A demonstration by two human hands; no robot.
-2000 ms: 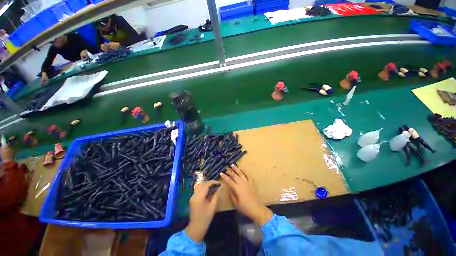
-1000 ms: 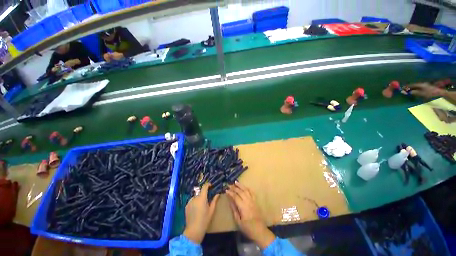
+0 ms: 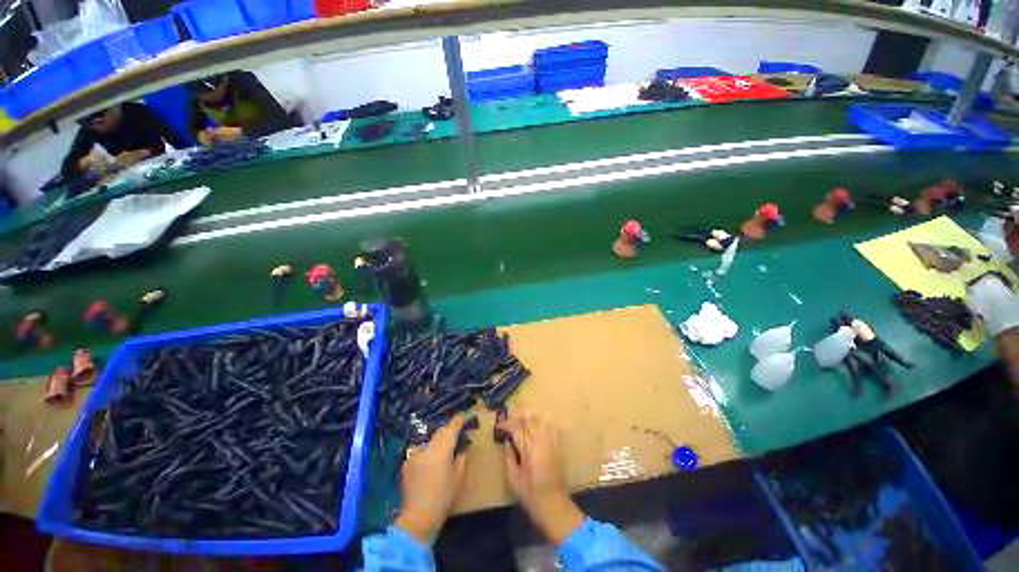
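Note:
My left hand (image 3: 434,475) is at the front edge of the cardboard work mat (image 3: 603,391), its fingers closed on a short black limb part (image 3: 465,431). My right hand (image 3: 539,464) is just beside it, with another black limb part (image 3: 502,423) at its fingertips. The two hands are a little apart. A loose heap of black limb parts (image 3: 453,369) lies just beyond them on the mat's left side. The blue plastic tote (image 3: 363,447), full of the same parts, stands left of the heap.
A dark cylinder (image 3: 393,285) stands at the tote's far corner. Right of the mat are white squeeze bottles (image 3: 773,370) and a white wad (image 3: 710,324). A blue cap (image 3: 685,457) sits at the mat's edge. Red-topped figure parts (image 3: 631,238) stand on the conveyor belt (image 3: 525,235).
My hands have moved apart slightly, and black parts now show at the fingertips of both. The view has shifted, and a neighbour's hand has left the belt at the far right.

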